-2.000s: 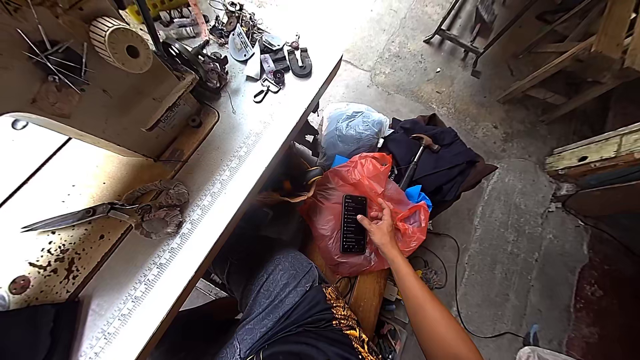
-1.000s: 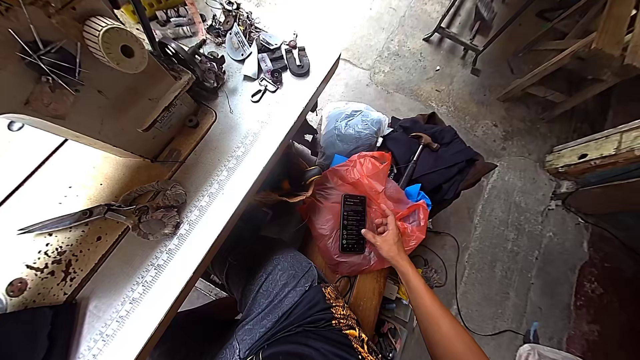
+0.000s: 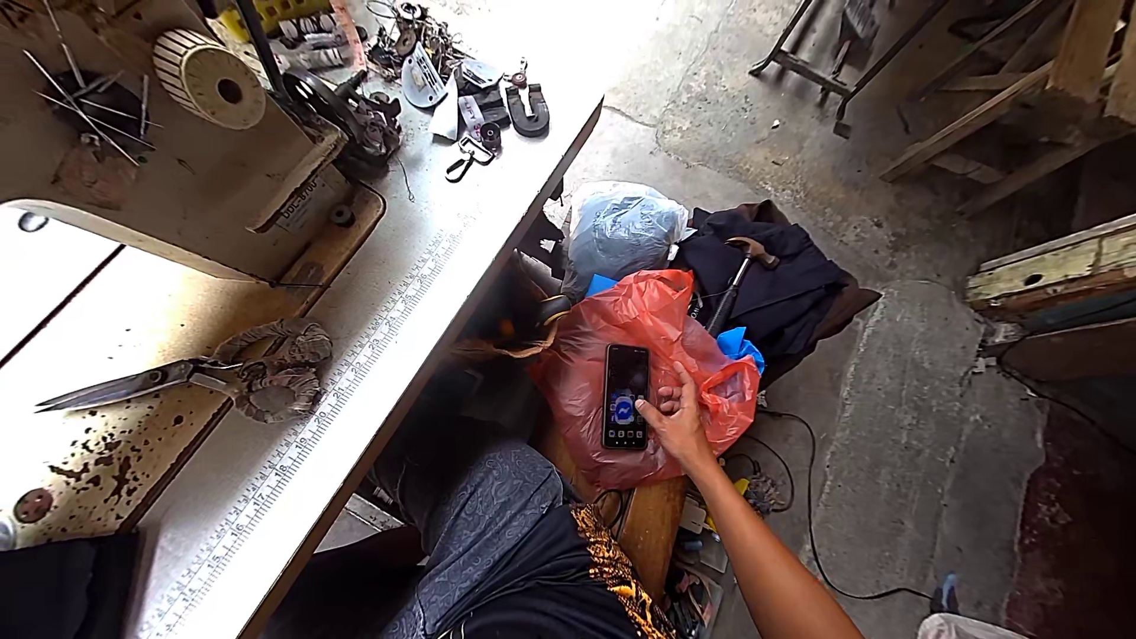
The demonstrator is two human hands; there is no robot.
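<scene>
My right hand (image 3: 680, 421) is over a red plastic bag (image 3: 577, 355), its thumb on the lower right part of the screen of a black smartphone (image 3: 627, 382). The phone lies face up on the bag, and the hand does not grip it. My left hand is not in view. Behind the bag are a pale plastic bag (image 3: 621, 231) and dark folded cloth (image 3: 790, 275), with a claw hammer (image 3: 737, 284) lying on the cloth. Fabric-wrapped scissors (image 3: 204, 377) rest on the sewing table at the left.
A sewing machine (image 3: 177, 177) stands on the table (image 3: 355, 390), whose front edge bears a measuring tape. Small metal parts and a horseshoe magnet (image 3: 528, 110) lie near the far corner. A black cable (image 3: 812, 497) crosses the concrete floor. Wooden frames (image 3: 1003, 115) stand at the upper right.
The phone's screen has gone from a list to a view with icons and a large blue one. My right thumb has come onto the screen from beside the phone.
</scene>
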